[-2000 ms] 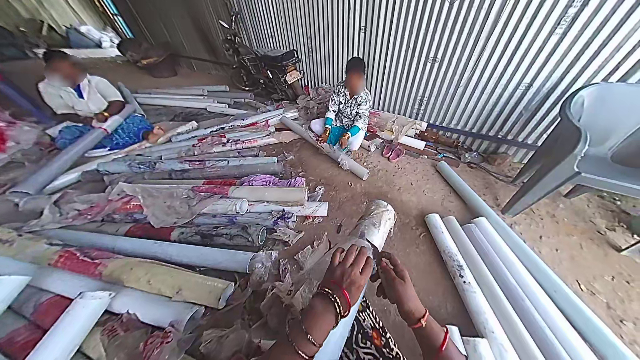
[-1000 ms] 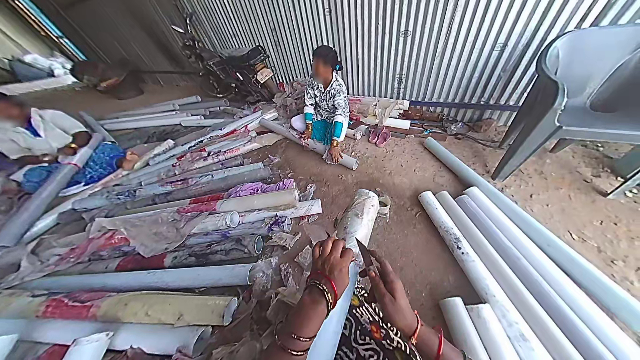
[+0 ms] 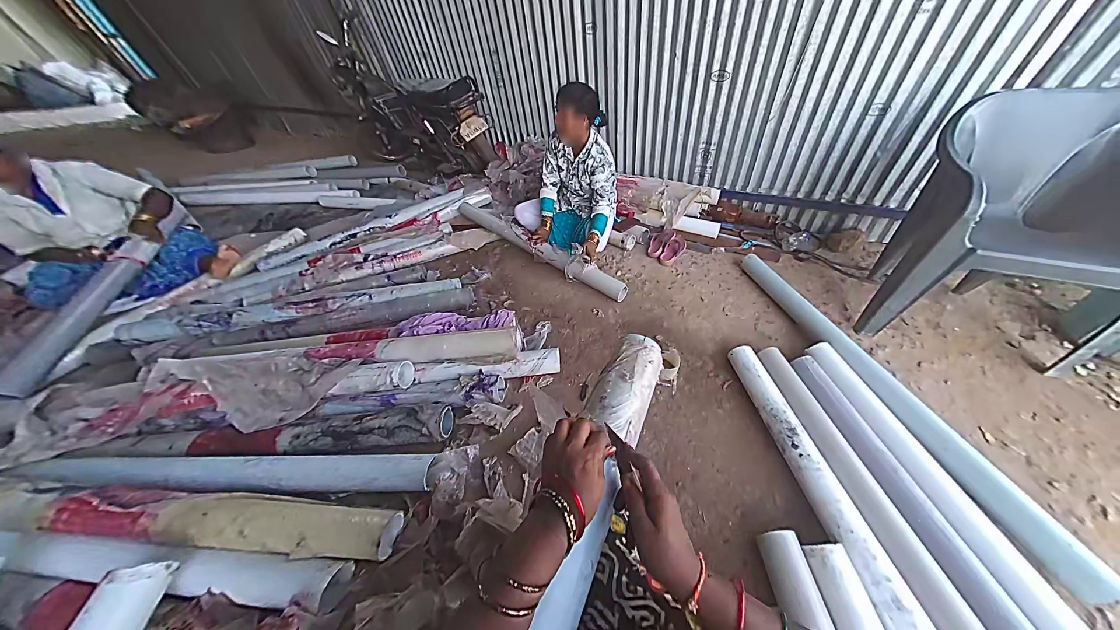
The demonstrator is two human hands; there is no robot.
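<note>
A plastic pipe (image 3: 623,385) lies lengthwise in front of me, its far part wrapped in dirty whitish film and its near part bare pale blue. My left hand (image 3: 577,455) lies on the film-wrapped part with fingers curled, pinching at the wrapping. Close beside it on the right, my right hand (image 3: 646,499) grips a small dark blade (image 3: 619,444), whose edge meets the pipe by my left fingers. The handle is hidden in my palm. A ring-like scrap (image 3: 668,367) sits by the pipe's far end.
Many film-wrapped pipes (image 3: 219,472) lie at the left, with torn plastic film (image 3: 503,516) near my left arm. Bare pipes (image 3: 840,472) lie at the right below a grey plastic chair (image 3: 1032,192). Two people sit beyond, each handling a pipe. A motorcycle (image 3: 429,114) stands by the corrugated metal wall (image 3: 787,105).
Both hands stay close together on the pipe. The person seated ahead has changed posture, with hands now lower on their pipe. The view has shifted somewhat.
</note>
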